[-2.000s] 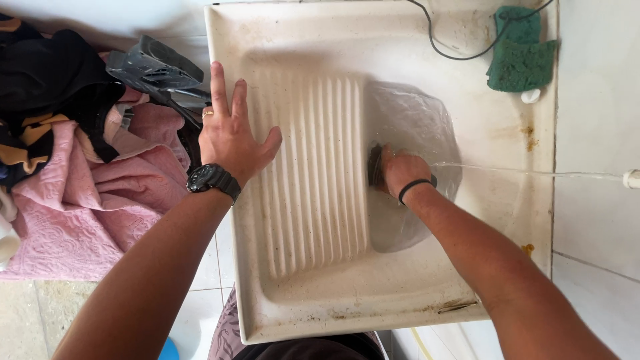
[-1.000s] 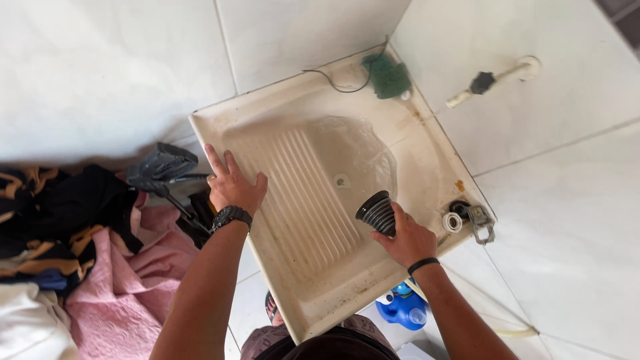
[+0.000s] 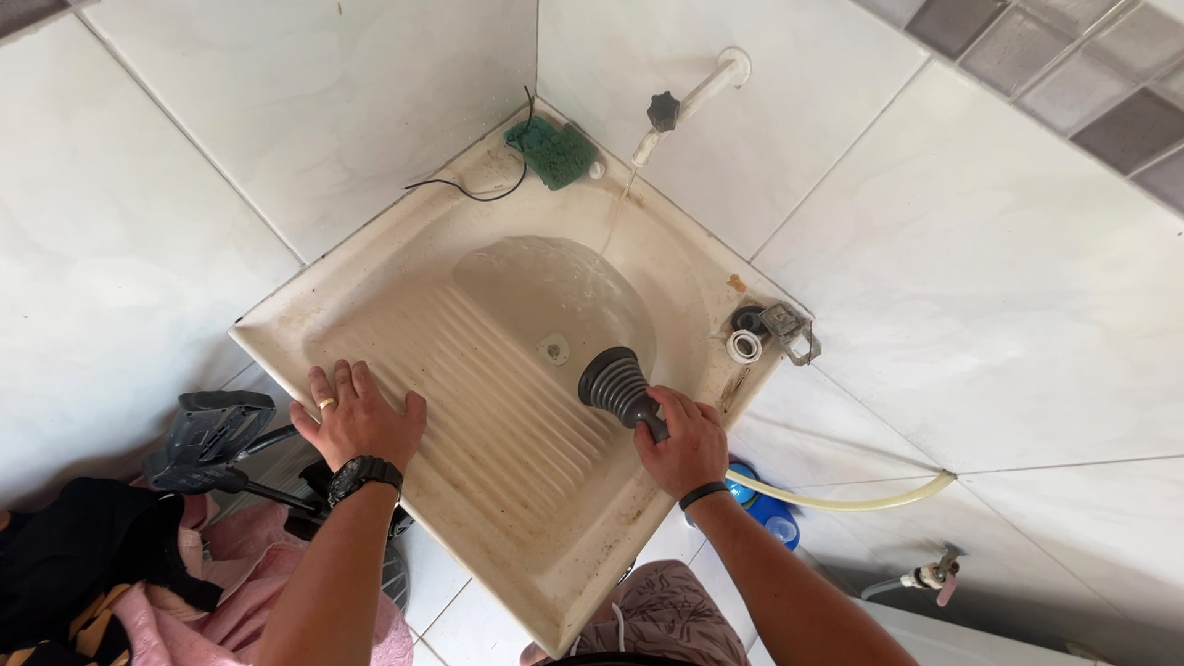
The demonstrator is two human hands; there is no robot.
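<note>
My right hand (image 3: pixel 683 442) grips the handle of a dark grey bellows-type sink plunger (image 3: pixel 612 384), held over the ribbed side of a cream laundry sink (image 3: pixel 342 277). Below and left of the plunger's mouth edge lies standing water (image 3: pixel 546 287), with a round white drain (image 3: pixel 553 349) visible through it. My left hand (image 3: pixel 363 421) rests with fingers spread on the sink's left rim and holds nothing. From the white wall tap (image 3: pixel 689 106) with a black knob, a thin stream runs into the basin.
Green sponges (image 3: pixel 560 155) and a black cord (image 3: pixel 490 197) lie at the back corner. Plastic fittings (image 3: pixel 744 346) and a clear plastic piece (image 3: pixel 791 331) sit on the right rim. Left of the sink are a black device (image 3: pixel 211 439) and piled pink cloth (image 3: pixel 245 564). A blue container (image 3: pixel 772 513) stands below right.
My right hand was down in the water over the drain; it has lifted the plunger out to the near side. My left hand stays on the rim. The view has turned and widened.
</note>
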